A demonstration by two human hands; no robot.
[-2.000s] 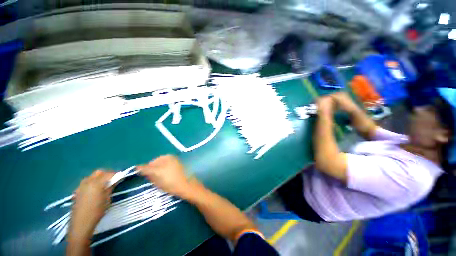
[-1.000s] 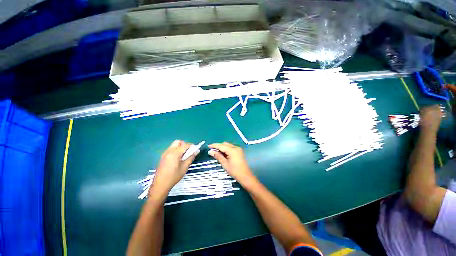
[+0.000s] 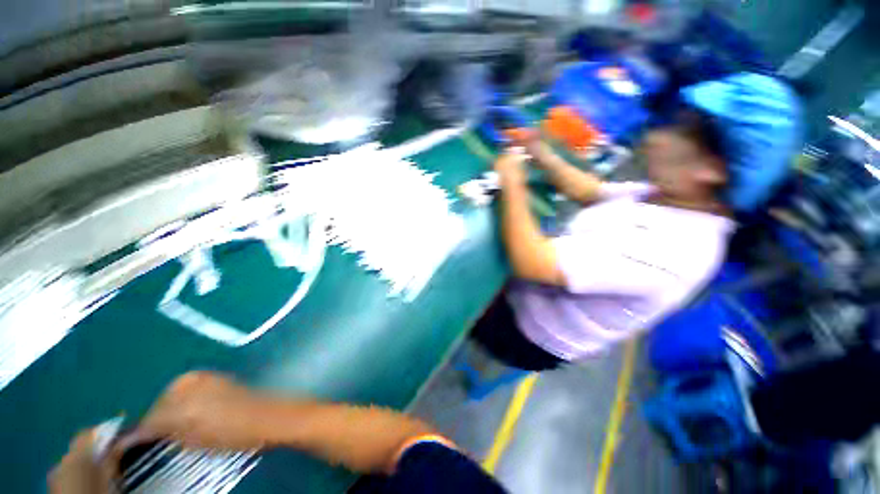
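Observation:
The frame is blurred. My right hand (image 3: 198, 410) is at the lower left over the green bench, fingers bent towards my left hand. My left hand (image 3: 82, 468) is cut off by the bottom edge, close beside it. A white length (image 3: 106, 434) shows at the left hand's fingers; its grip is smeared. Whether the right fingers hold anything is hidden by blur. Loose white lengths (image 3: 198, 471) lie on the bench under and beside my hands.
A white pile (image 3: 386, 207) and a looped white strip (image 3: 236, 336) lie beyond my hands. A divided bin (image 3: 125, 159) and clear bag (image 3: 318, 101) stand behind. A co-worker (image 3: 627, 260) sits at right, near a blue tote (image 3: 603, 96) and orange parts (image 3: 569, 128).
The view has swung right, so the bench, piles and my hands show further left and the co-worker is more fully in view. My left hand is now partly cut off.

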